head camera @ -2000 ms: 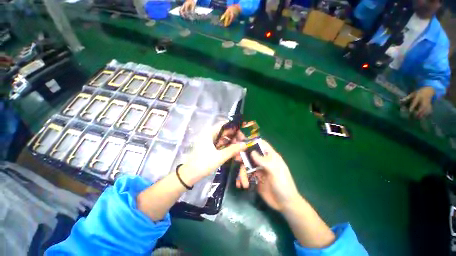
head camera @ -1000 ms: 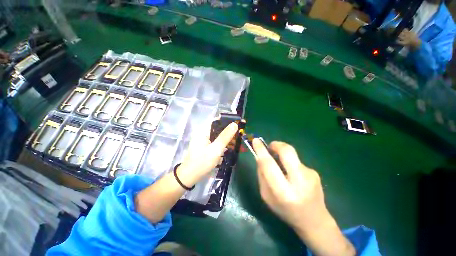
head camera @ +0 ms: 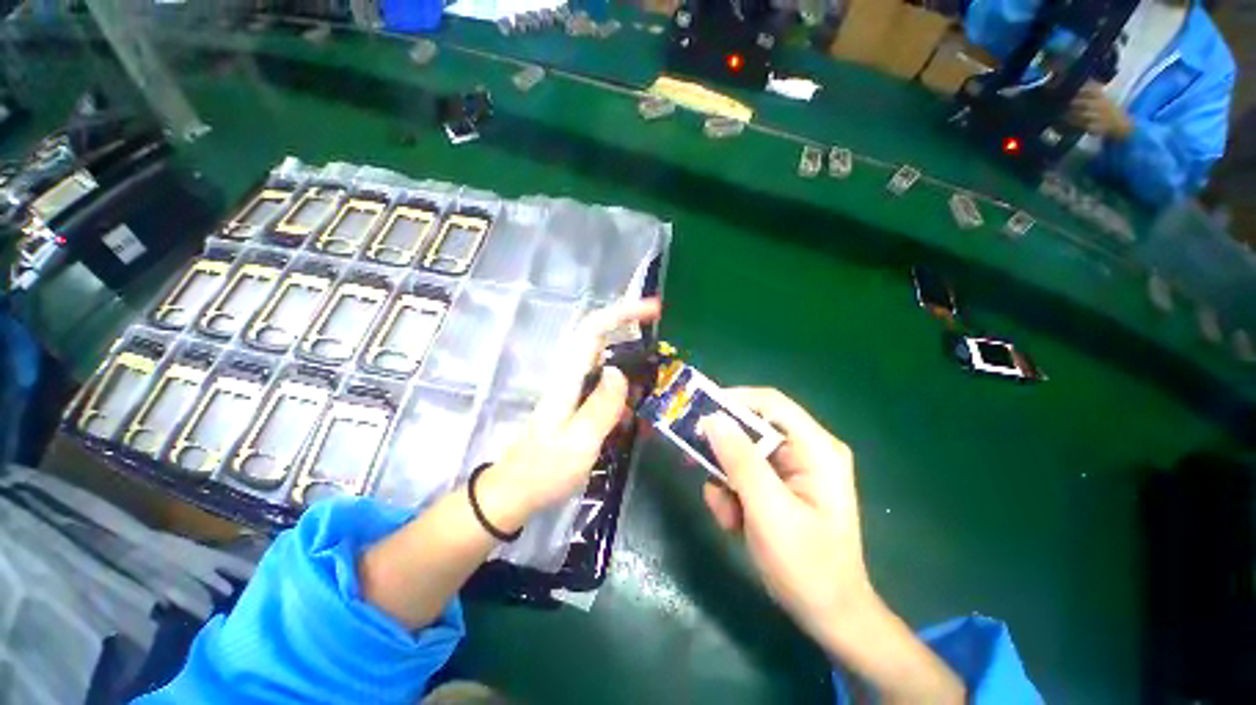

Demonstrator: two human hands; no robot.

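Note:
My right hand (head camera: 785, 503) holds an LCD display module (head camera: 700, 417), a dark rectangle with a white border, its orange flex cable (head camera: 672, 391) pointing left toward my left hand. My left hand (head camera: 565, 427), with a black band at the wrist, holds a black phone housing (head camera: 631, 364) beside the cable, over the right edge of the parts tray. The housing is mostly hidden by the fingers. Whether the cable and housing are joined is too small to tell. The parts tray (head camera: 551, 262) holds rows of black-and-gold housings (head camera: 400, 331) under a translucent liner.
Two phone pieces (head camera: 995, 357) lie on the green surface (head camera: 827, 303) at right. Small clear pieces (head camera: 902, 179) line the far rail. A person in blue (head camera: 1185, 110) is opposite, near black red-lit devices. Dark stacked items (head camera: 83, 221) are at far left.
My right hand has turned the display so its dark face and white border show again. My left fingers have shifted around the housing. The view has moved slightly.

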